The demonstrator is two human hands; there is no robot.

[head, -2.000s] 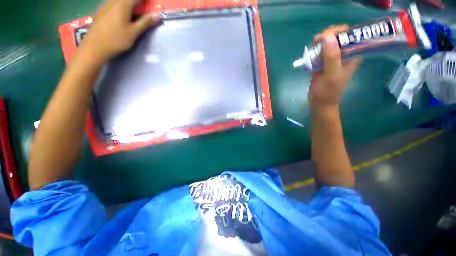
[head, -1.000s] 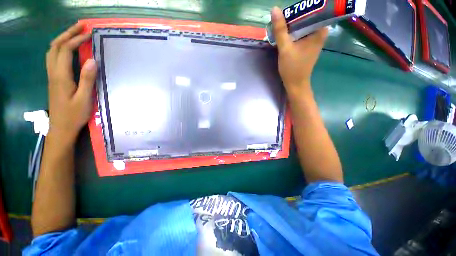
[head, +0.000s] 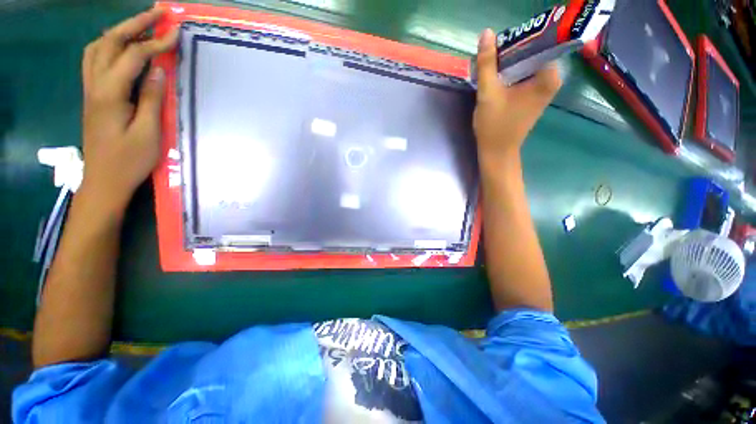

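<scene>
A large dark grey shiny panel (head: 331,149) lies in a red tray (head: 315,259) on the green bench in front of me. My left hand (head: 124,108) lies along the tray's upper left corner, fingers on the rim and thumb at its left side. My right hand (head: 510,108) grips a silver, black and red B-7000 glue tube (head: 539,37) at the panel's upper right corner. The tube's nozzle is hidden behind my right hand and the panel edge.
At right are two more trayed panels (head: 651,62), a white fan (head: 707,265), a pale bundle (head: 648,248), a blue box (head: 705,203), a small white scrap (head: 569,222) and a thin ring (head: 603,195). At left, a white wad (head: 64,166) lies with thin tools.
Since the oldest frame, my right hand has brought the tube from beside the tray to the panel's upper right corner. My left hand has moved from the top edge to the tray's upper left corner.
</scene>
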